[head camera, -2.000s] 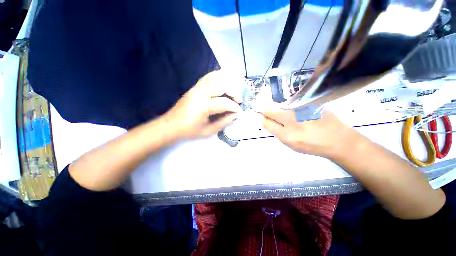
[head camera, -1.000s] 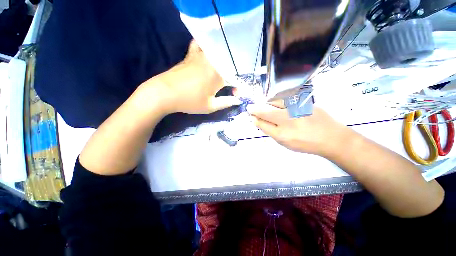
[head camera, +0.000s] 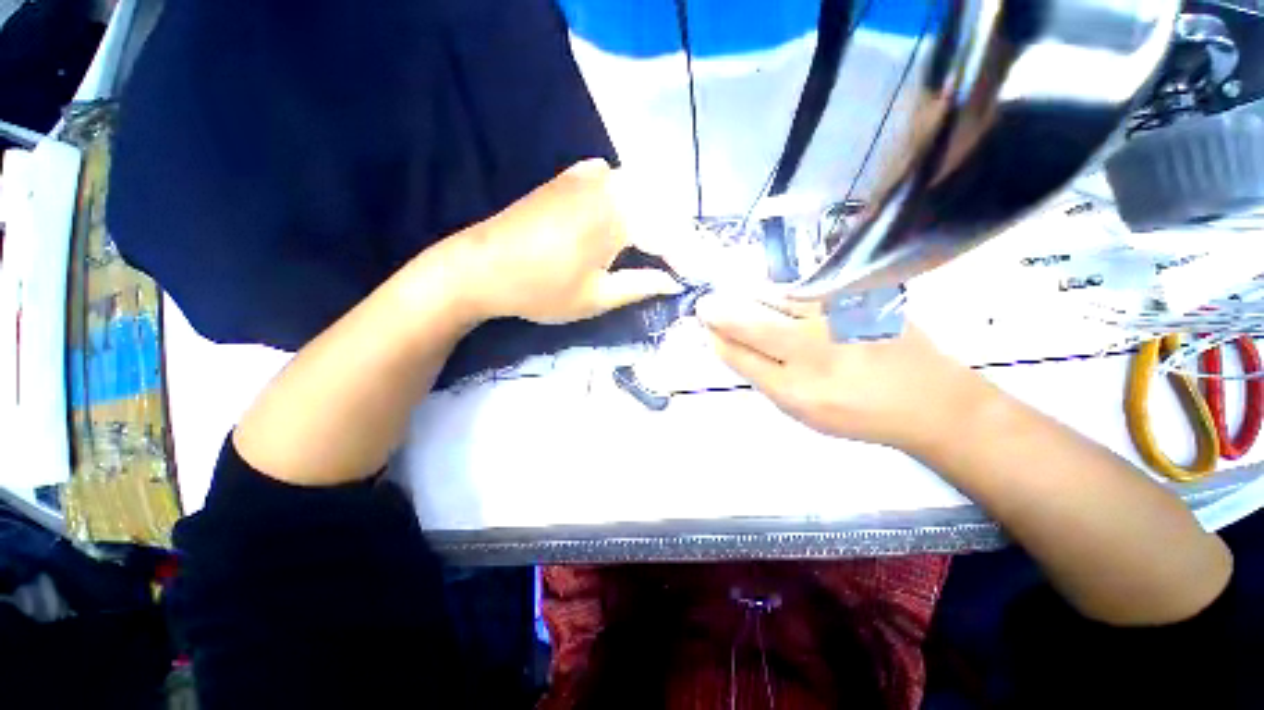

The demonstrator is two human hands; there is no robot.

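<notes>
A large navy cloth (head camera: 347, 153) lies heaped left of the needle area of the white sewing machine (head camera: 749, 111). Its narrow lower edge runs under my left hand to the fingertips. My left hand (head camera: 555, 264) pinches this edge between thumb and fingers just left of the needle area. My right hand (head camera: 832, 368) has its fingertips at the end of the same edge, touching or almost touching the left fingertips. Glare and the fingers hide the exact contact and the presser foot.
Scissors with yellow (head camera: 1171, 409) and red handle loops lie at right, beside pale loose cords (head camera: 1192, 316). A ribbed grey knob (head camera: 1192, 167) is at upper right. A ruler-marked table edge (head camera: 721, 542) runs in front. Taped brown board (head camera: 122, 347) is at left.
Since the earliest frame, the cloth's narrow edge has come into view beneath my left hand. The machine, knob and scissors shift in the picture with the camera. My hands stay near the needle.
</notes>
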